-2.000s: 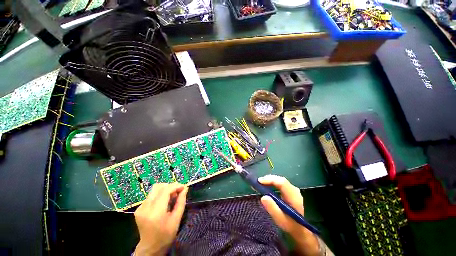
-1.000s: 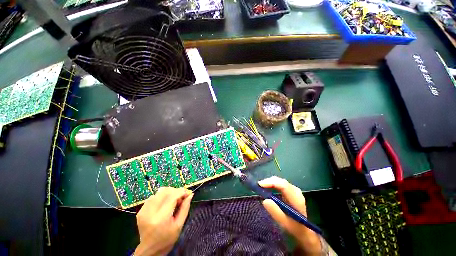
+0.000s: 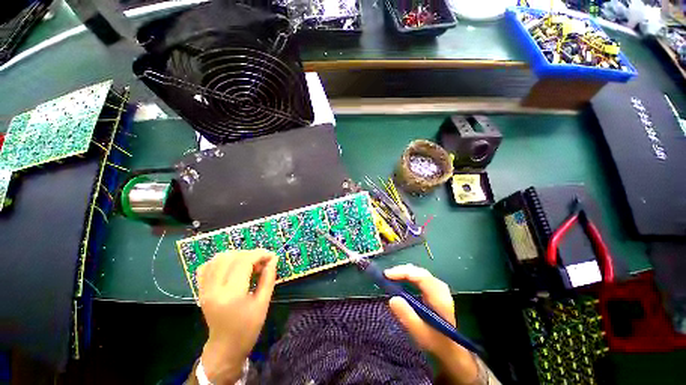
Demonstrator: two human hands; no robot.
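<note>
The green PCB panel point(image 3: 308, 244) with pale edges lies slanted along the bench's front edge, against the black work plate point(image 3: 263, 173). My right hand point(image 3: 425, 304) holds the dark blue soldering iron point(image 3: 414, 301); its metal tip points at the right half of the panel. My left hand point(image 3: 235, 289) is over the panel's left part, thumb and forefinger pinched on thin solder wire point(image 3: 289, 242), which reaches over the middle of the panel. The wire also loops at the panel's left end. The solder spool point(image 3: 148, 197) stands left of the plate. Whether the tip touches a joint cannot be told.
Loose leads point(image 3: 391, 214) lie right of the panel. Behind are the tip cleaning pot point(image 3: 423, 167), iron stand point(image 3: 470, 140) and sponge tray point(image 3: 472, 189). The fan point(image 3: 241, 94) stands behind the plate. Red-handled pliers point(image 3: 579, 241) lie on the soldering station point(image 3: 519, 233), right. Stacked boards point(image 3: 56, 128) are left.
My left hand has moved up from the panel's front edge to over its left part, with the wire now reaching over the panel. The whole view has shifted, with bench things further right in the picture.
</note>
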